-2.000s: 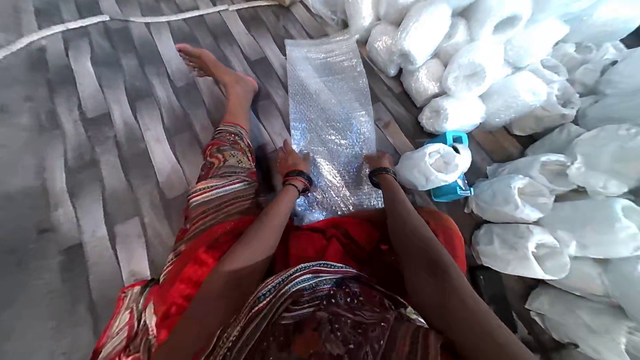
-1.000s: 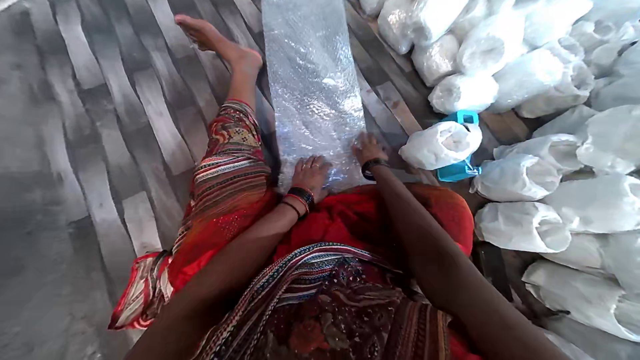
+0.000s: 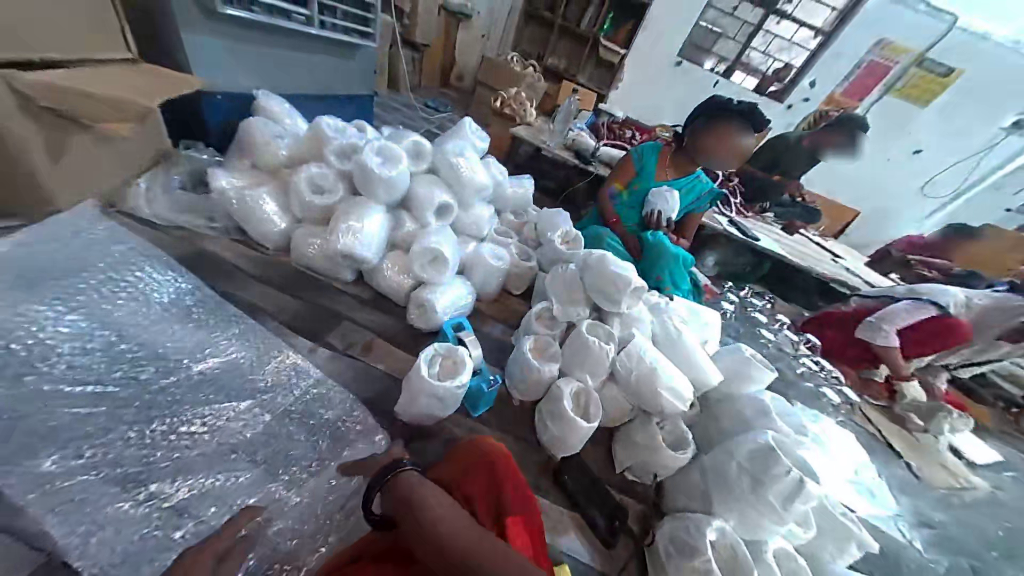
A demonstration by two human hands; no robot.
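Note:
A sheet of bubble wrap (image 3: 184, 384) lies flat at the left. My left hand (image 3: 220, 548) rests on it at the bottom edge of view, partly cut off, fingers spread. My right hand (image 3: 372, 462), with a dark bangle at the wrist, touches the sheet's right edge. Just beyond the right hand stands one paper-wrapped item (image 3: 436, 382), beside a blue tape dispenser (image 3: 482, 384). Neither hand grips anything that I can make out.
Bubble-wrapped items (image 3: 360, 232) are piled ahead, and white paper-wrapped items (image 3: 648, 368) at the right. A dark object (image 3: 590, 500) lies near my knee. A cardboard box (image 3: 80, 136) stands at far left. A person (image 3: 652, 200) sits beyond the piles holding a white item; other people are farther right.
The view has swung up and to the right, bringing the room and other people into sight. Both hands remain at the bubble wrap.

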